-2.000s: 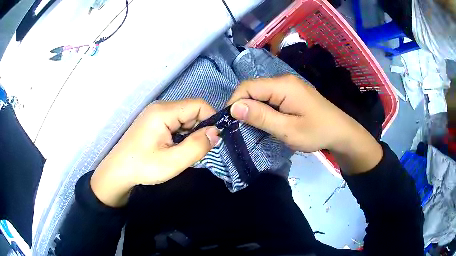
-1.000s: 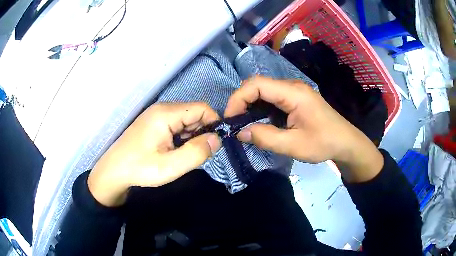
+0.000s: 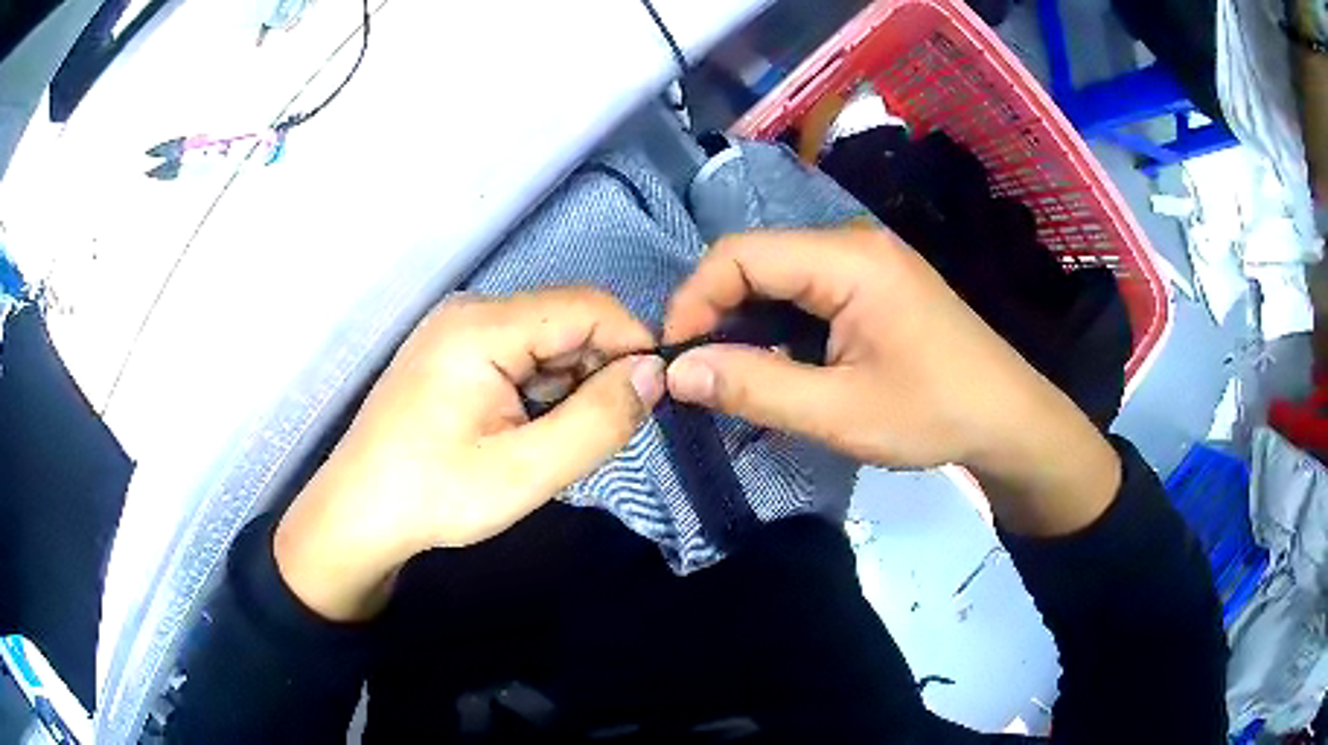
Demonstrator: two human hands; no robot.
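A grey fine-striped garment piece (image 3: pixel 583 233) lies over my lap against the table edge. A dark band (image 3: pixel 704 473) runs down its front. My left hand (image 3: pixel 488 422) and my right hand (image 3: pixel 859 357) pinch the black band edge between thumbs and forefingers, with the fingertips nearly touching. Only a thin dark line of the edge shows there; the rest is hidden by my fingers.
The white machine table (image 3: pixel 364 189) is on the left, with pink-handled snips (image 3: pixel 211 149) and a black cable (image 3: pixel 354 73) on it. A red-pink basket (image 3: pixel 1005 109) with black fabric (image 3: pixel 947 204) stands right. A blue stool (image 3: pixel 1136 109) and pale fabric (image 3: pixel 1253 218) lie beyond.
My fingertips have come closer together, and the black edge, spread and lifted a second ago, now shows as a thin line. The garment stays on my lap.
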